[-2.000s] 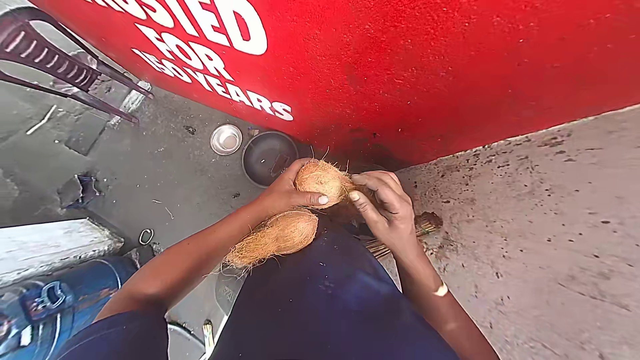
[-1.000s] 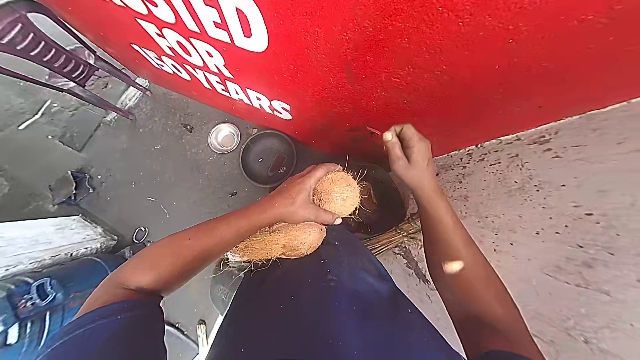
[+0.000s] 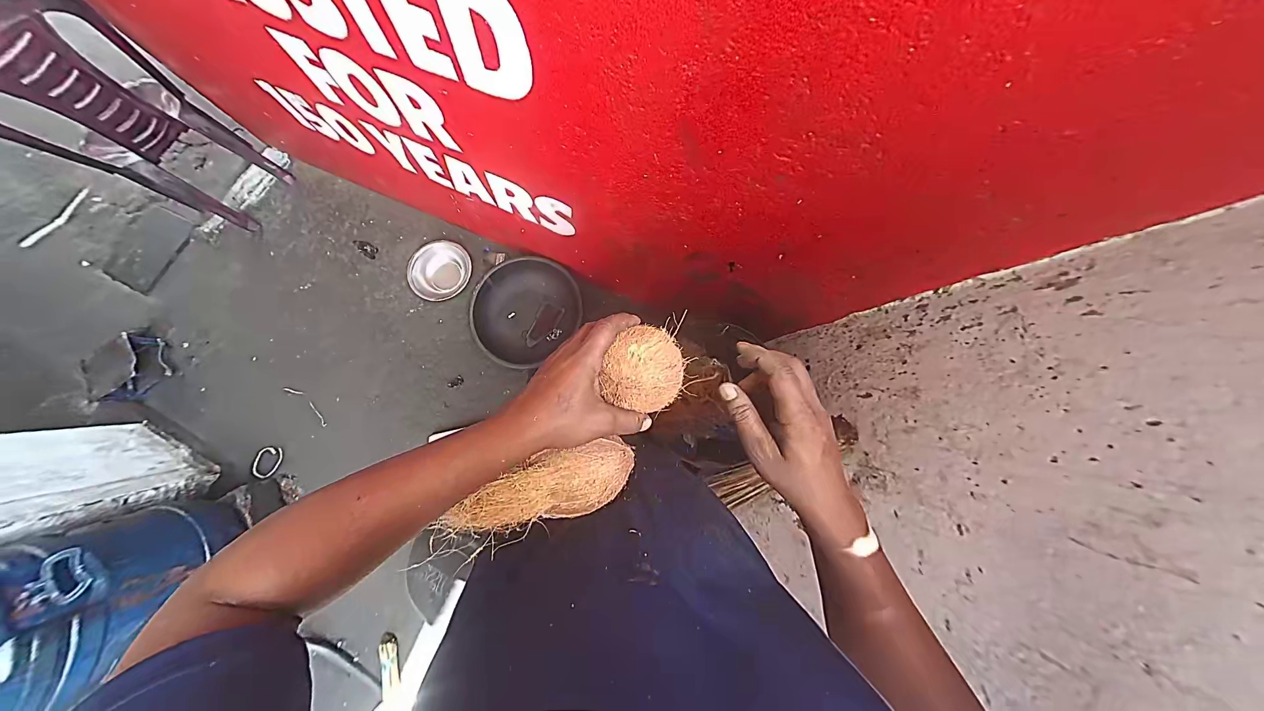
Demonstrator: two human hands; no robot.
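Note:
My left hand (image 3: pixel 583 390) grips a husked coconut (image 3: pixel 642 368) with short loose fibres at its right side. Below that hand, on my lap, lies another coconut (image 3: pixel 591 478) with a long tuft of fibrous husk (image 3: pixel 499 504) trailing to the left. My right hand (image 3: pixel 785 420) is just right of the held coconut, apart from it, with thumb and fingers spread. Nothing clear shows between those fingers. Brown husk fibre (image 3: pixel 703 380) is visible in the dark space between the two hands, partly hidden.
Beyond my left hand, a dark round pan (image 3: pixel 526 312) and a small metal bowl (image 3: pixel 439 270) sit on the floor by the red wall (image 3: pixel 790 148). A plastic chair (image 3: pixel 89 99) stands upper left, a blue drum (image 3: pixel 118 583) lower left. Thin sticks (image 3: pixel 739 485) lie beneath my right hand.
Two seconds ago my right hand was at the held coconut; it moved away toward the wall, then came back down near the coconut. My left hand has kept its grip.

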